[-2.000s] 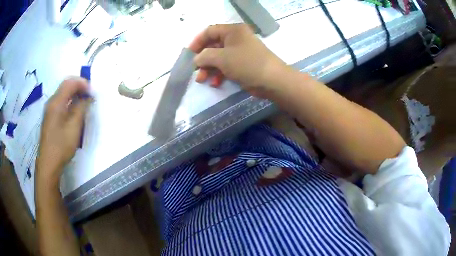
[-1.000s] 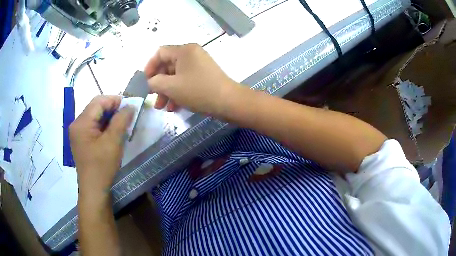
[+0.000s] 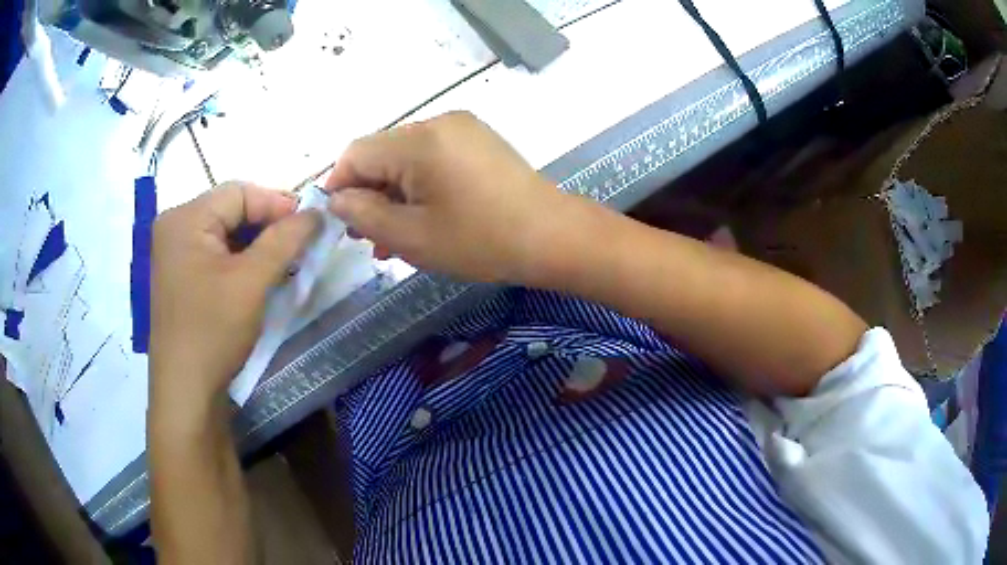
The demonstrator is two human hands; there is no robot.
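My left hand (image 3: 237,265) and my right hand (image 3: 431,193) meet near the table's front edge. Their fingertips pinch a thin white piece (image 3: 263,355), which hangs down and left over the measuring tape strip and is partly blurred. Whether the grey strip is still behind it is hidden by my fingers. A dark blue strip (image 3: 141,265) lies flat just left of my left hand. Spare grey strips (image 3: 515,31) lie on the table beyond my right hand.
The sewing machine head (image 3: 188,28) is at the top left. Blue-and-white cut pieces (image 3: 46,254) lie at far left. A measuring tape strip (image 3: 618,160) edges the table. Black cords (image 3: 729,68) cross the right edge. A cardboard box (image 3: 850,254) with white scraps (image 3: 925,237) is at right.
The grey strip seen in my right hand earlier no longer shows clearly. My left hand has left the dark blue strip and joined my right hand. The white piece now hangs lower.
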